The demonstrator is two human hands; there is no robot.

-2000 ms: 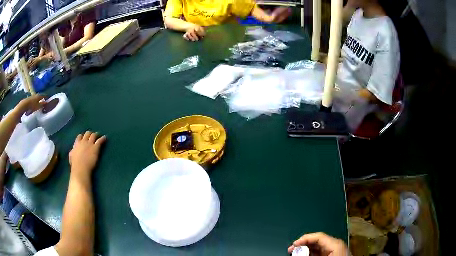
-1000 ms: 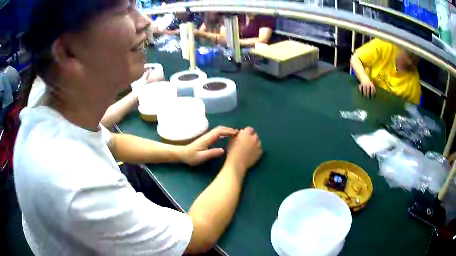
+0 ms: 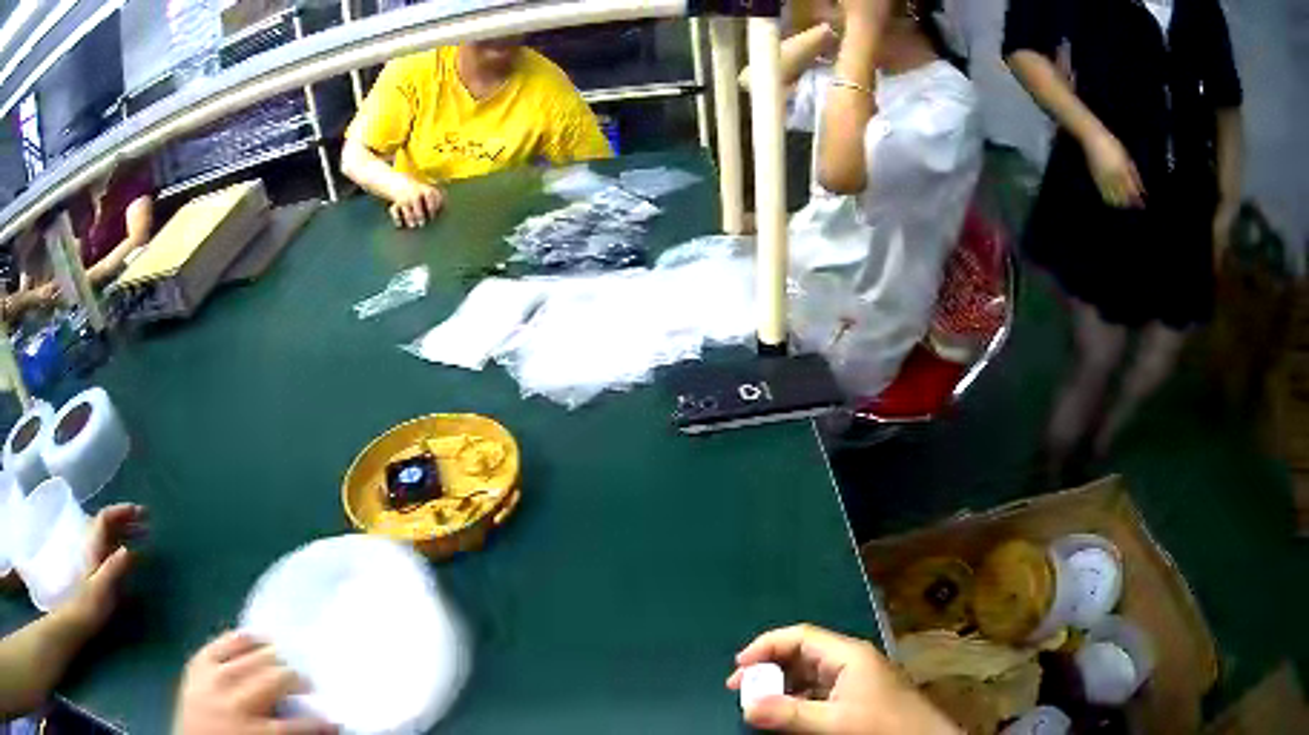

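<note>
The translucent white housing (image 3: 359, 632) is blurred at the bottom left of centre. My left hand (image 3: 247, 686), cut off by the lower edge, grips its left rim. My right hand (image 3: 826, 682) is near the table's front right edge, with a small white round part (image 3: 762, 686) between thumb and fingers. The wood-grain base (image 3: 438, 539) lies just beyond the housing, open side up. Its mustard-yellow inside shows a black fan (image 3: 414, 481) and wires.
Clear plastic bags (image 3: 596, 323) lie beyond the base, with a smartphone (image 3: 758, 395) by the pole (image 3: 771, 187). A carton of parts (image 3: 1026, 503) stands right of the table. A neighbour's hand (image 3: 108, 553) and white drums (image 3: 86, 442) are left. People are across and right.
The view has swung left and then back right. My left hand has come into view on the housing. My right hand is in view again with the small white part. A standing person now shows at right.
</note>
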